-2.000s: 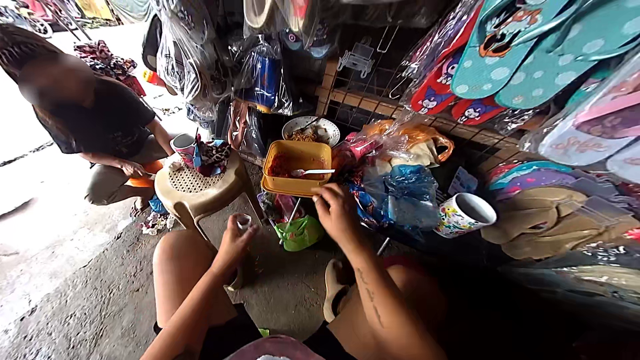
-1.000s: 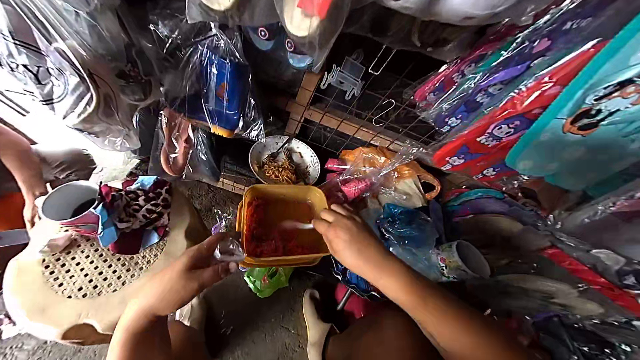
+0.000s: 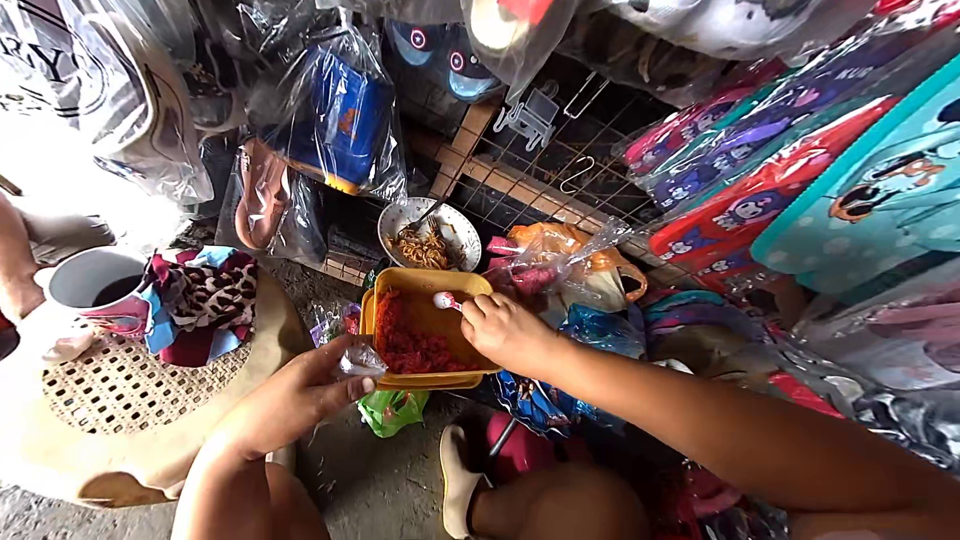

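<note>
A yellow plastic container (image 3: 442, 280) holds a red shredded or grainy food (image 3: 412, 341), heaped along its left and lower parts. My right hand (image 3: 506, 330) reaches over the container's right wall, its fingers closed on the handle of a small white spoon (image 3: 447, 301). The spoon's bowl is over the inside of the container, right of the food. At the lower left corner, my left hand (image 3: 330, 382) holds a small clear plastic bag (image 3: 362, 361) between thumb and fingers. What is in the bag cannot be made out.
Behind the container stands a patterned plate (image 3: 466, 234) of noodles with a fork. To the left, a stool (image 3: 150, 386) bears a mug (image 3: 112, 313) and bunched cloth (image 3: 202, 300). Plastic bags (image 3: 585, 262) lie at the right. Bagged slippers (image 3: 750, 210) hang close by. Another person's arm (image 3: 16, 262) shows at the far left.
Both hands were apart and lower two seconds ago, with the spoon resting in the container. My right hand has since taken the spoon. The view has moved closer to the container.
</note>
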